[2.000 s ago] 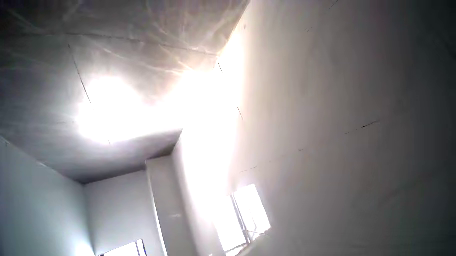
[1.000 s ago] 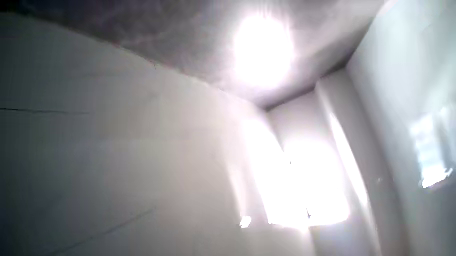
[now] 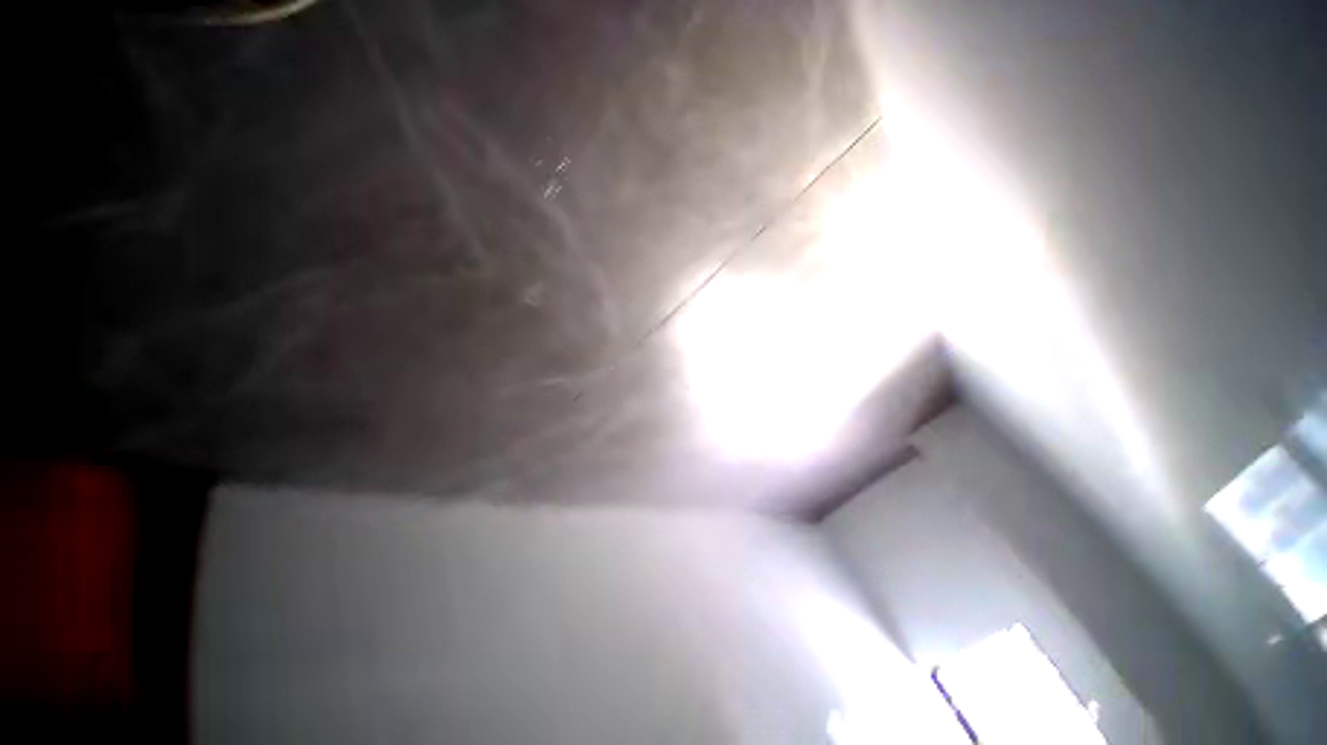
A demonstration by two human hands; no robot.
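Neither of my hands is in the picture, and no held or worked piece shows. The view faces the upper part of a room. A dark red patch (image 3: 66,604) with a black edge lies at the lower left rim; what it is cannot be told. A grey-brown marbled ceiling (image 3: 437,277) fills the upper left, with a thin dark joint line and strong white glare near its right side.
A pale wall (image 3: 466,626) stands at the lower left and a grey wall (image 3: 1193,189) at the right. A bright window (image 3: 1019,691) shows at the bottom right, another window (image 3: 1281,517) at the right rim. A thin pale curved thing (image 3: 240,12) shows at the top left.
The view has swung and tilted. More of the ceiling shows than a second ago, and the red patch and the thin curved thing have come in at the left.
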